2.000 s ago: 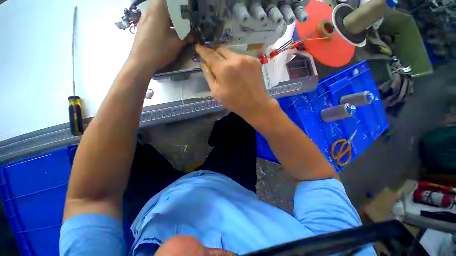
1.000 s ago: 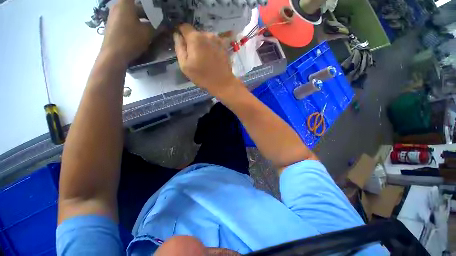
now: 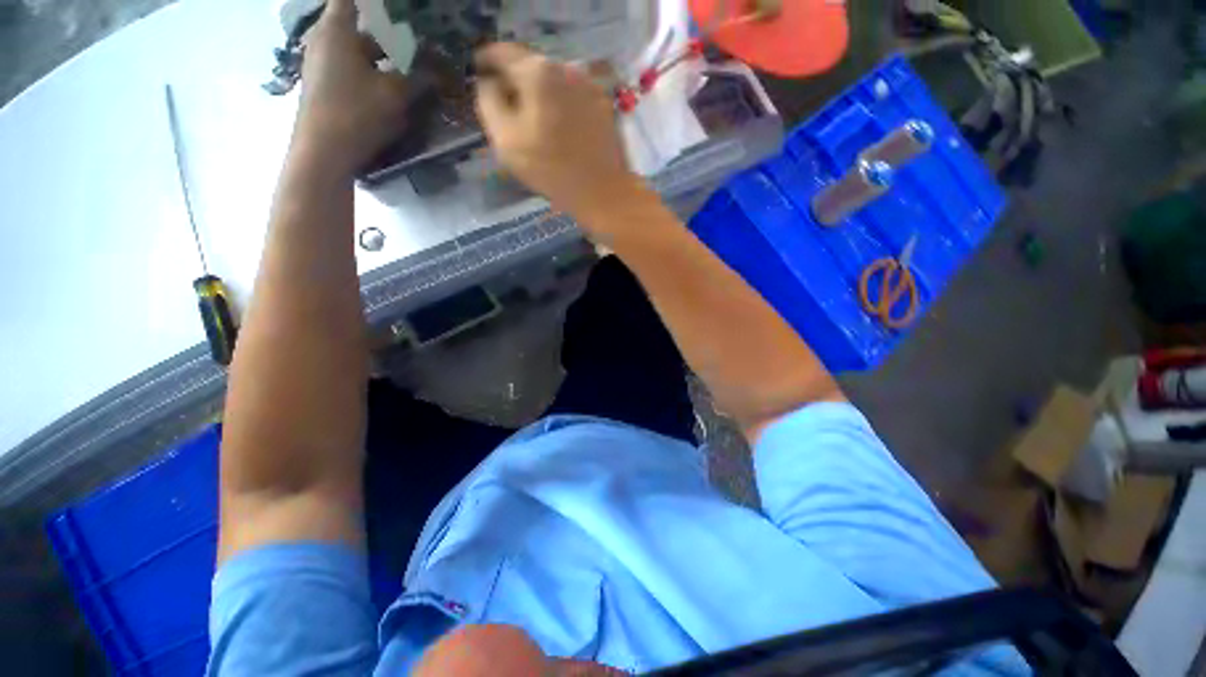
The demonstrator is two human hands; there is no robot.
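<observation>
The sewing machine head shows only in part, cut off by the top edge. My left hand is at the left side of its needle area, dark and blurred, with its fingers hidden. My right hand is in front of the machine, thumb and fingers bent together near the needle area. I cannot tell if anything is between its fingertips. The flat metal machine bed lies between and below the hands.
A long screwdriver lies on the white table at left. Red-gripped tools lie on white cloth beside a small parts tray. A blue crate at right holds two spools and orange scissors. An orange-red disc is at the top.
The view has shifted, so the machine head is more cut off at the top. My right hand stays by the needle area, its fingers now slightly raised and more curled.
</observation>
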